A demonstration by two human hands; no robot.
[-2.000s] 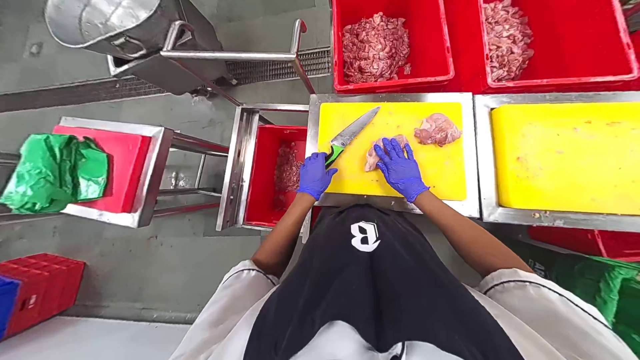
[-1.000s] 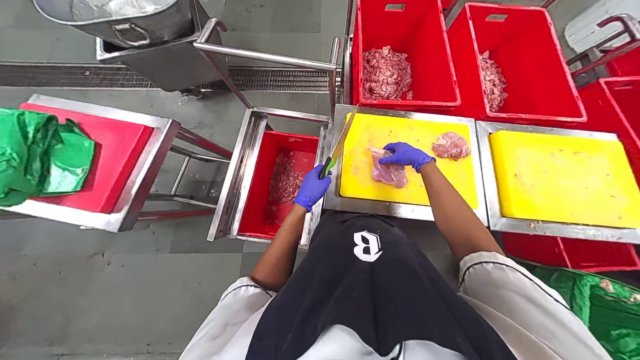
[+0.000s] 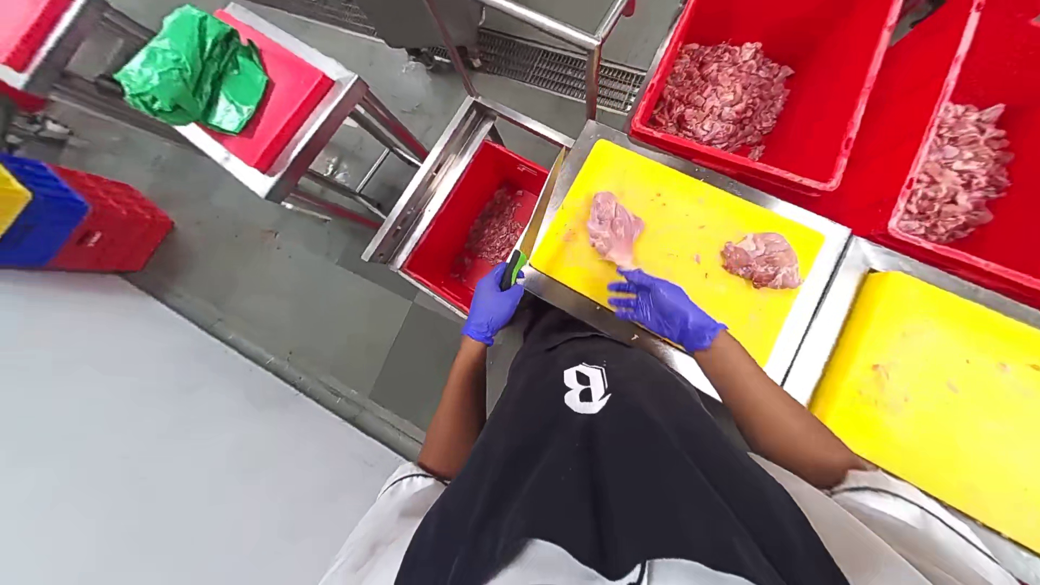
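My left hand point(image 3: 494, 305), in a blue glove, grips the green and black handle of a large knife point(image 3: 543, 203). Its blade points up along the left edge of a yellow cutting board point(image 3: 682, 236). On the board's left part lies a piece of raw meat point(image 3: 613, 227), its narrow end close to the fingertips of my right hand point(image 3: 656, 305). That gloved hand has its fingers spread; whether it touches the meat I cannot tell. Farther right on the board rests a second piece of raw meat point(image 3: 762, 260).
Red bins with cut meat point(image 3: 723, 97) point(image 3: 955, 175) stand beyond the board. Left of it, a lower red bin point(image 3: 439, 236) holds meat scraps. Another yellow board point(image 3: 934, 390) adjoins at right. A green plastic bag point(image 3: 195, 73) lies on a red board at upper left, above stacked crates point(image 3: 106, 223).
My right hand, on the meat one second ago, is now at its lower end with fingers spread. The knife stays in my left hand. The view has rotated.
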